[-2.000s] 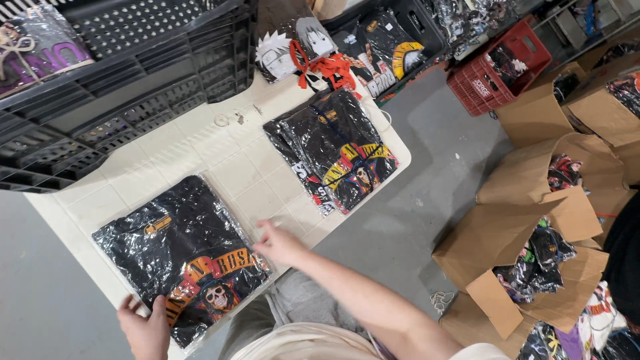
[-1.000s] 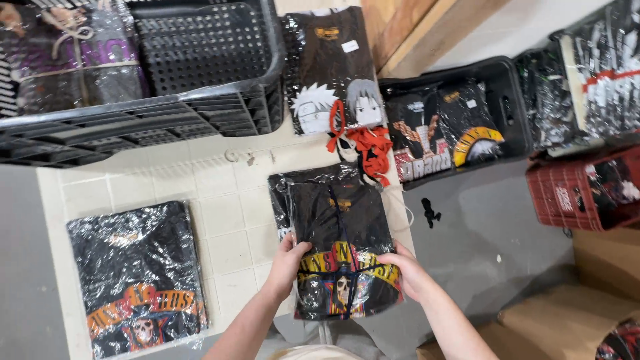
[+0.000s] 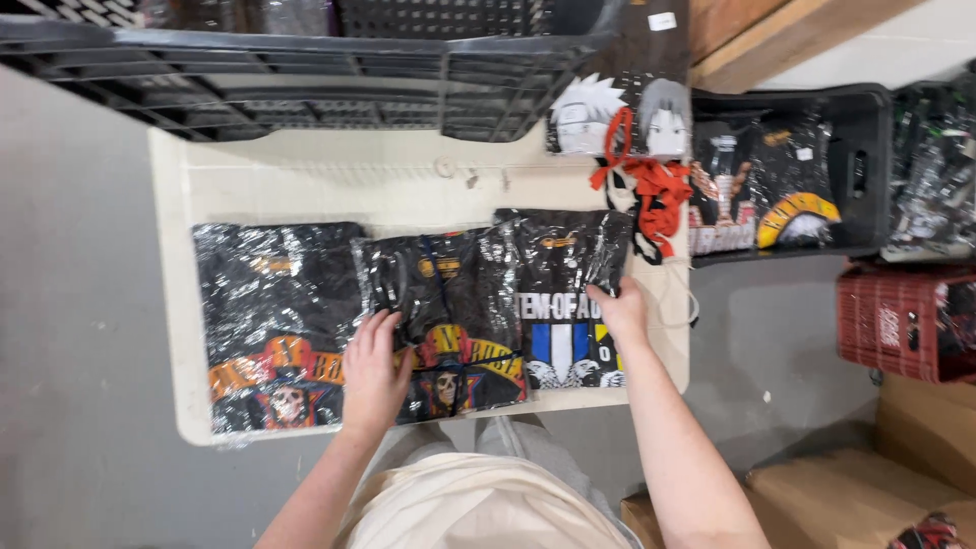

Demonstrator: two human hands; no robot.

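Observation:
Three folded black T-shirts in clear plastic bags lie side by side on a white table (image 3: pixel 305 191). On the left is a bagged shirt with a skull print (image 3: pixel 278 305). The middle bagged shirt (image 3: pixel 476 297), with a similar print, has a dark cord tied crosswise around it; my left hand (image 3: pixel 377 370) rests on its left part, fingers slightly spread. A bagged shirt with a blue, white and yellow print (image 3: pixel 560 267) lies at the right. My right hand (image 3: pixel 621 309) touches its right side with thumb and fingertips; whether it pinches the plastic is unclear.
A black plastic crate (image 3: pixel 305 84) stands over the table's far side. Beside it are a bagged shirt with cartoon faces (image 3: pixel 663 69) and red, black and white fabric strips (image 3: pixel 656 198). At right are a black bin of shirts (image 3: pixel 873 175), a red crate (image 3: pixel 888 328) and cardboard boxes (image 3: pixel 831 488).
The cord-tied shirt has moved left off the shirt with the blue and white print, which now shows beside it. My left hand remains on the tied one; my right hand is on the uncovered one.

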